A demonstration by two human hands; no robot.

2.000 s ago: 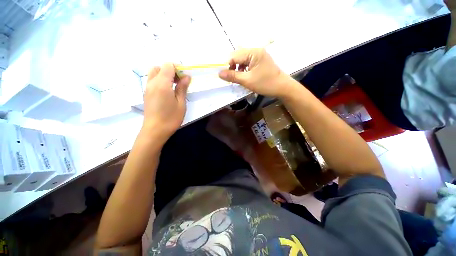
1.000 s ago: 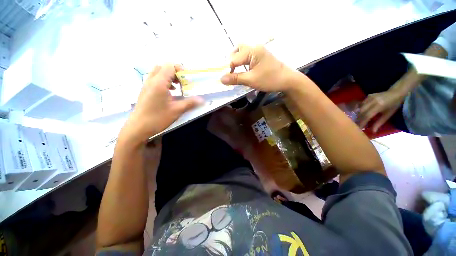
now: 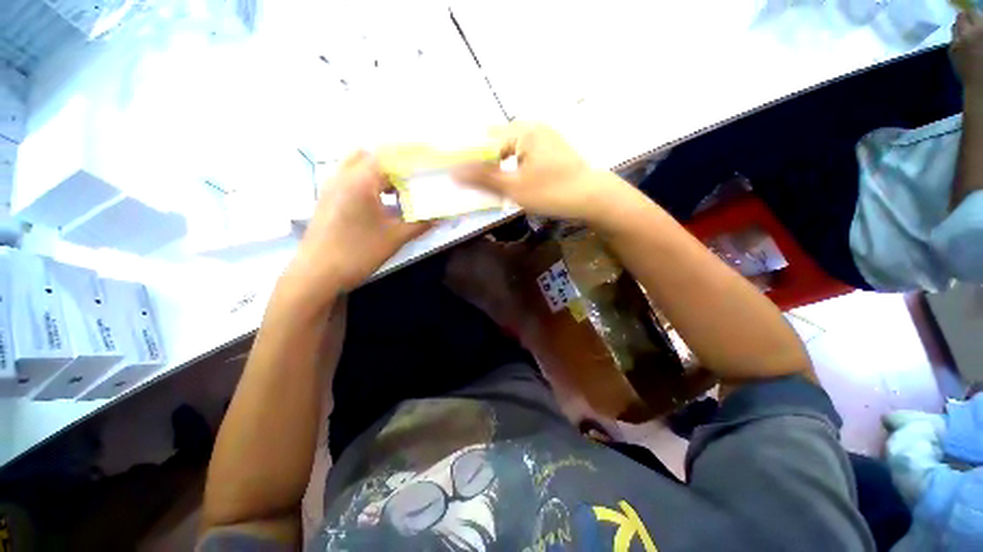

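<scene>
A small white piece with yellow film along its edges (image 3: 444, 196) is held between my two hands above the front edge of the white table. My left hand (image 3: 350, 226) grips its left end, with the thumb at the lower left corner. My right hand (image 3: 539, 170) pinches its right end near the top; these fingers are slightly blurred. The white piece and film are overexposed, so their exact layering cannot be told.
White open trays (image 3: 253, 205) lie left of my hands on the white table (image 3: 604, 65). Closed white boxes (image 3: 95, 334) stand at the left edge. A brown carton (image 3: 587, 345) and a red stool (image 3: 792, 253) are below. Another person's sleeve (image 3: 916, 205) is at right.
The yellow film, a thin strip two seconds ago, now shows along the top and sides of the white piece. My left thumb has come back to its lower corner. The neighbour's hand has left the stool.
</scene>
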